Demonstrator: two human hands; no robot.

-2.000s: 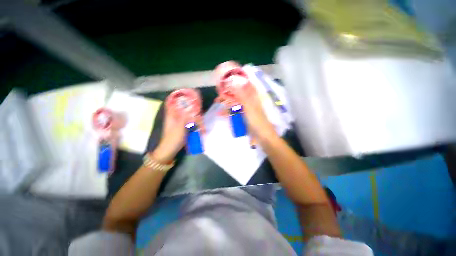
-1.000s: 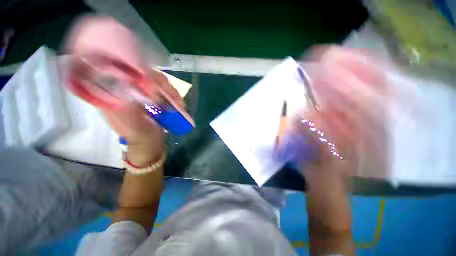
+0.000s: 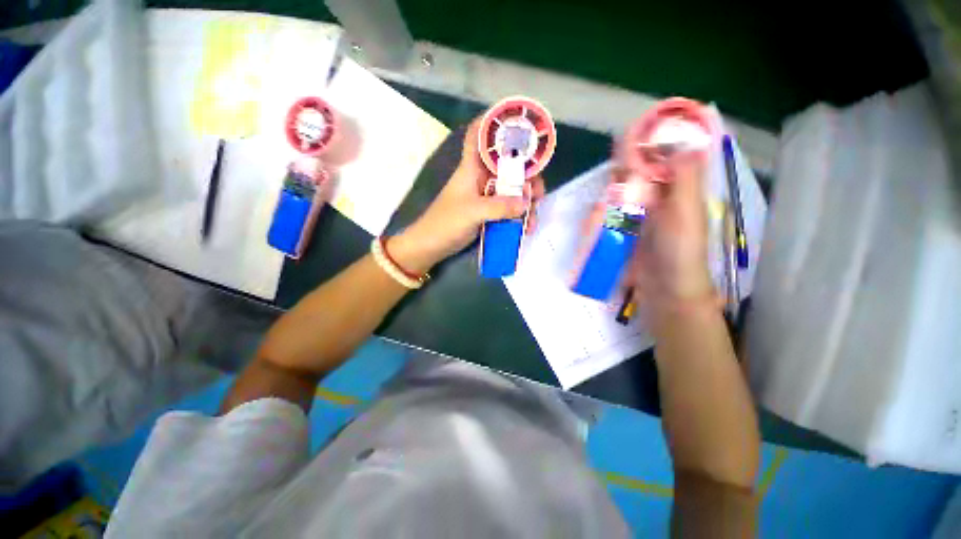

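Note:
My left hand (image 3: 469, 205) holds a pink fan half-assembly (image 3: 517, 142) by its handle, round head up, with a white-grey hub and a blue battery cell (image 3: 502, 246) facing me. My right hand (image 3: 678, 237) holds a second pink fan half-assembly (image 3: 648, 142), slightly blurred, tilted, its fingers over the head; its green circuit board and blue battery cell (image 3: 605, 263) show. A third fan half-assembly (image 3: 310, 127) lies on the papers at left, untouched. The record sheet (image 3: 569, 342) lies under the right fan.
A dark pen (image 3: 213, 190) lies on white paper at left, beside a foam tray (image 3: 90, 137). A blue pen (image 3: 734, 200) and a short marker (image 3: 627, 306) lie at right, near the foam stack (image 3: 859, 274). The green conveyor (image 3: 632, 53) runs behind. Another person's grey clothing (image 3: 95, 337) is at lower left.
Both fans, blurred and wide apart one second ago, are now nearer each other over the bench with their inner sides facing up. The view has shifted, showing the third fan again.

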